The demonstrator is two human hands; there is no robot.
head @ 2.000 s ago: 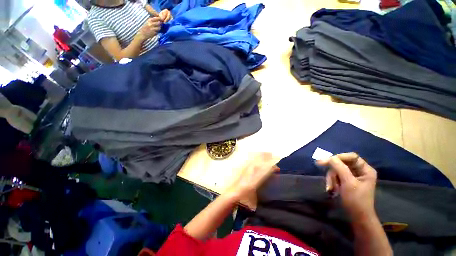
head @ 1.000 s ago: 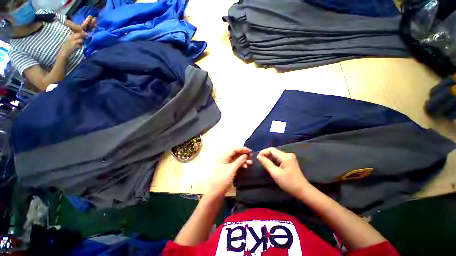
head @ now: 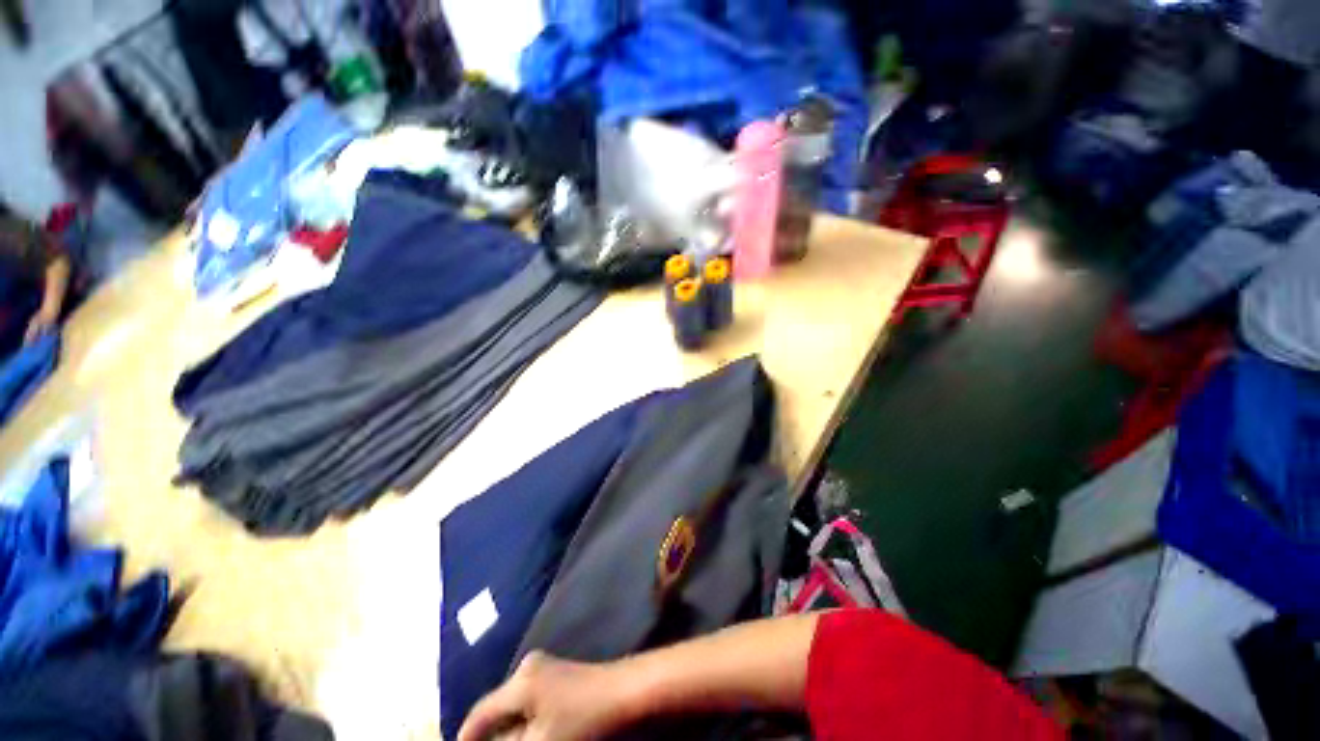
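A garment of dark grey cloth (head: 623,507) and navy cloth (head: 507,528) lies at the near edge of the table. A small white label (head: 476,615) sits on the navy part and a yellow-edged oval mark (head: 675,552) on the grey part. My right hand (head: 550,701) is at the garment's lower end, cut off by the bottom edge of the picture. Its fingertips are hidden, so I cannot tell what it holds. My left hand is out of the picture.
Layered grey and navy garments (head: 384,379) lie further left. Thread cones (head: 699,304) with orange tops stand by a pink cylinder (head: 757,196) and plastic bags (head: 637,210). Bright blue cloth (head: 65,579) lies at the left edge. A red stool (head: 948,232) stands beyond the table edge.
The view has swung to the right, and cones, pink cylinder and floor now show. My left hand and the fastener dish have left the picture. My right hand is now at the bottom edge.
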